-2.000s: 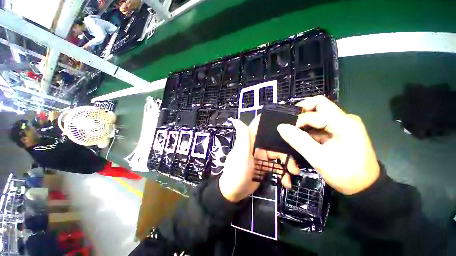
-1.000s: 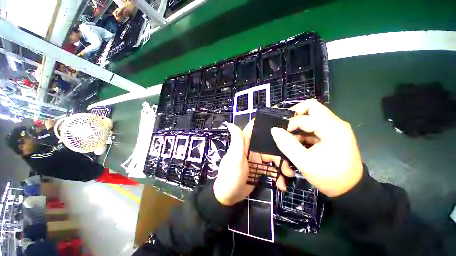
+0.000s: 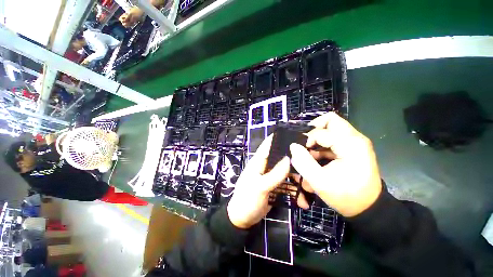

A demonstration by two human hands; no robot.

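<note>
My left hand (image 3: 253, 192) and my right hand (image 3: 346, 170) hold a flat black plastic part (image 3: 285, 145) between them, above the tray. Both thumbs lie on its smooth upper face. Its lower end shows grille-like slots, with fingers visible behind. A die-cut adhesive sheet (image 3: 278, 242) with a white grid lies across the shiny black tray (image 3: 319, 86), partly hidden by my hands and the part. The upper cells of the sheet show the tray through them; the lower cells are black.
White-outlined parts (image 3: 209, 164) sit in the tray's pockets. White waste strips (image 3: 151, 157) lie left of the tray, near a round fan (image 3: 86, 149) and a person (image 3: 48, 176). A black clump (image 3: 446, 119) lies right. The green conveyor (image 3: 378, 24) with a white rail runs behind.
The left thumb has moved onto the face of the part, near the right thumb. Both hands still hold the part. The whole view has shifted slightly, with the tray a little further left.
</note>
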